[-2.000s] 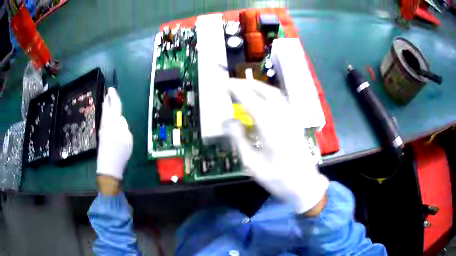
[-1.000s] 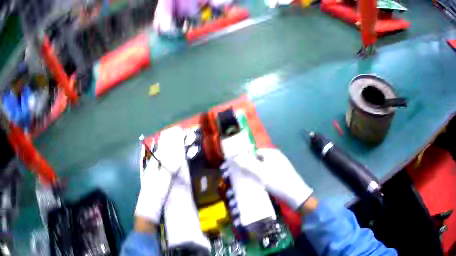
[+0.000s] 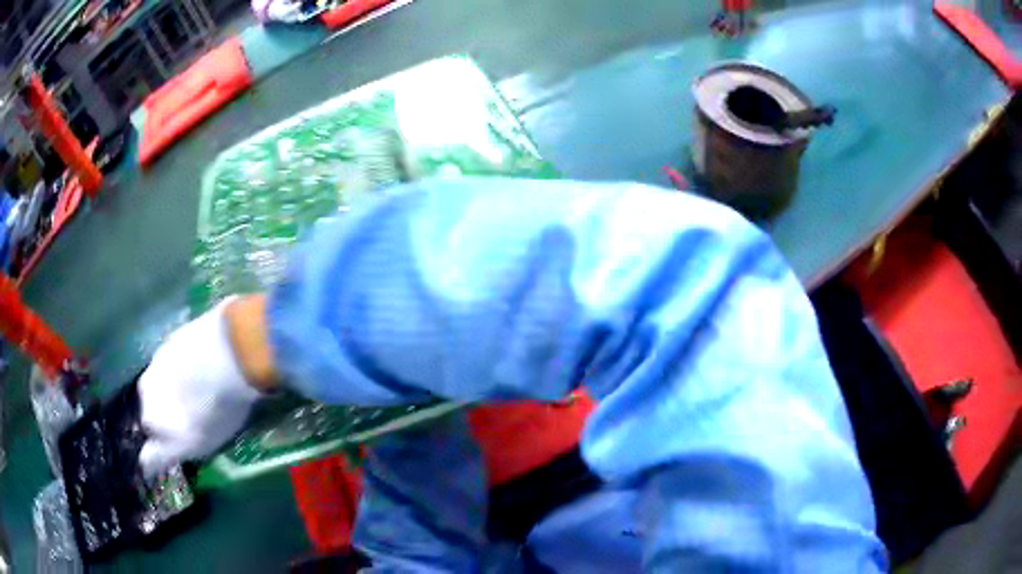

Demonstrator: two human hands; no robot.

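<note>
The circuit board (image 3: 252, 179) lies underside up in front of me, green with silvery solder marks and a pale area at its far right corner. My right arm crosses over it to the left. My right hand (image 3: 193, 392), in a white glove, is over the black parts tray (image 3: 99, 454) with its fingertips down at the small silvery pieces. Whether it holds a piece is hidden. My left sleeve shows below the board's near edge; my left hand is hidden.
A round tin (image 3: 745, 140) with a dark handle sticking out stands at the right. A red pad (image 3: 193, 99) lies at the far left. Red posts (image 3: 39, 331) stand along the left. A red-and-black box (image 3: 953, 336) is at lower right. Clear plastic lies beside the tray.
The board has been turned from parts side up to underside up. My right hand has moved from the board's right side to the tray. My left hand has gone out of sight; my sleeve covers the screwdriver's place.
</note>
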